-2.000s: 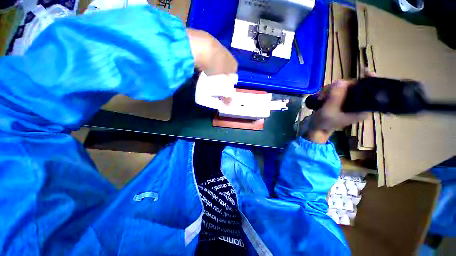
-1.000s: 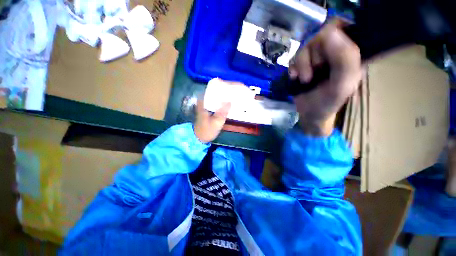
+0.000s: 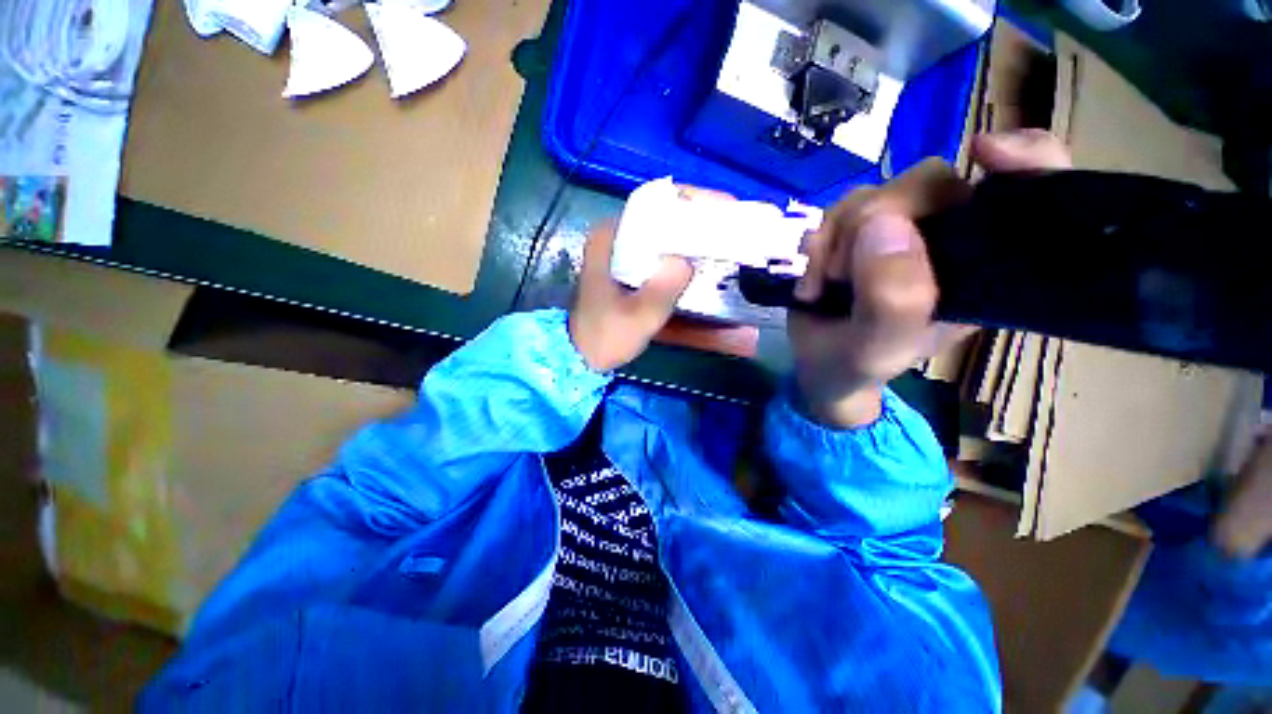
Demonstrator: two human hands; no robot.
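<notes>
My left hand (image 3: 621, 304) holds a glossy white plastic housing (image 3: 718, 230) over the fixture at the bench edge. The reddish base plate (image 3: 709, 336) shows in part below it. My right hand (image 3: 872, 272) is closed around a thick black electric screwdriver (image 3: 1102, 265), which lies nearly level and points left. Its dark front end is at the right part of the housing. Whether the tip touches a screw cannot be seen. The fingers hide part of the fixture and of the driver's front.
A metal screw feeder (image 3: 823, 91) stands in a blue tray (image 3: 593, 140) behind the hands. White pointed pieces (image 3: 414, 49) lie on cardboard (image 3: 321, 168) at left, beside curved white strips (image 3: 70, 49). Stacked cardboard (image 3: 1137, 405) is at right. Another person's blue sleeve (image 3: 1207, 614) shows at far right.
My left hand has come from the back left to grip the housing's left end. My right hand has brought the screwdriver from the right to the housing. The view has shifted.
</notes>
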